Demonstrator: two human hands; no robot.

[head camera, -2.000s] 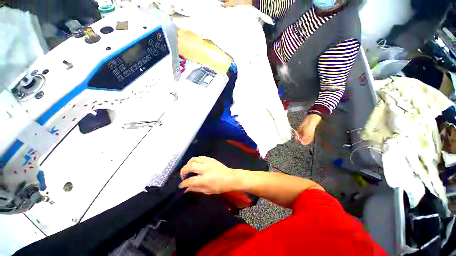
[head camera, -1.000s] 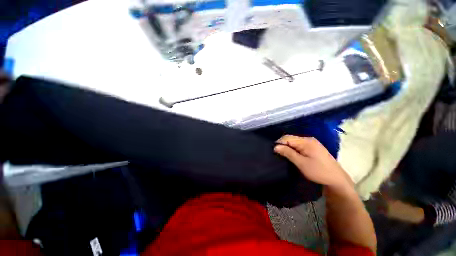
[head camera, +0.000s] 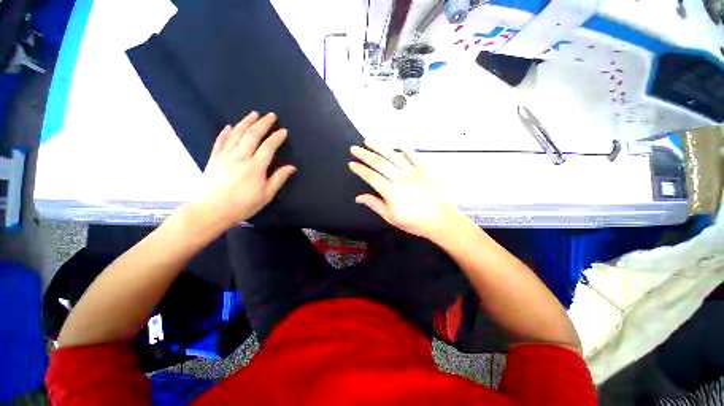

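Observation:
A long black fabric panel (head camera: 262, 87) lies on the white machine table, running from the top edge of the view down over the table's front edge. My left hand (head camera: 244, 170) lies flat on the panel's left part, fingers spread. My right hand (head camera: 403, 189) rests with its fingertips at the panel's right edge, fingers apart, its palm over the table. Neither hand grips the cloth. The presser foot and needle area (head camera: 389, 63) of the sewing machine is to the right of the panel, apart from my hands.
Silver thread snips (head camera: 541, 135) lie on the machine bed at right, near a small black object (head camera: 508, 68). The machine's dark control panel (head camera: 689, 86) is at far right. Cream fabric (head camera: 635, 289) hangs at lower right. A ruler-like strip (head camera: 556, 214) runs along the table front.
The view has swung to face the table squarely. The black panel, earlier stretched along the table front, now lies up across the table. My left hand has come into view; my right hand has let go.

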